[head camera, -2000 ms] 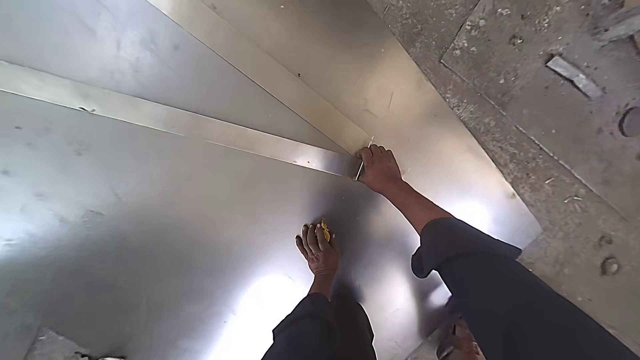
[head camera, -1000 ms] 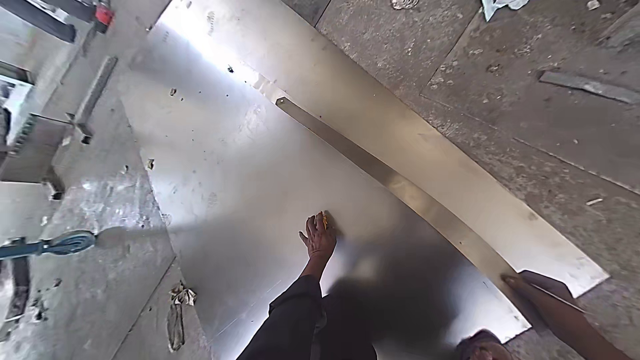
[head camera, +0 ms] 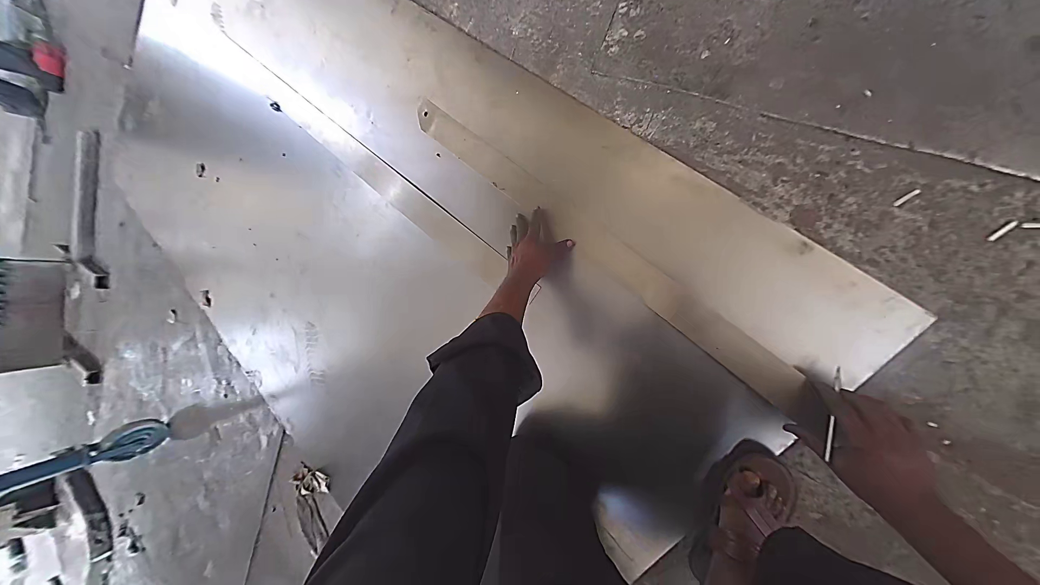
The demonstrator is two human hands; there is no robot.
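Observation:
A large sheet of shiny metal (head camera: 357, 268) lies on the floor. Across it runs a long flat metal strip (head camera: 707, 325), with a hole near its far end. My left hand (head camera: 532, 248) rests with fingers spread on the metal beside the strip's middle; no object shows in it. My right hand (head camera: 877, 439) grips the strip's near end at the sheet's right edge. A thin pale stick (head camera: 829, 439) shows at its fingers. Left of the strip, a dark straight line borders a paler band (head camera: 390, 191); whether this is another strip or a reflection, I cannot tell.
My sandalled foot (head camera: 751, 496) is by the sheet's near edge. A blue-handled tool (head camera: 130, 440), metal bars (head camera: 85, 195) and a crumpled scrap (head camera: 309, 483) lie at left. Small pale sticks (head camera: 1003, 231) lie on the rough floor at right.
My right hand has moved away from the left, out to the sheet's right edge. The strip lies at a different angle than two seconds ago. The yellow item at my left hand no longer shows. The view has shifted.

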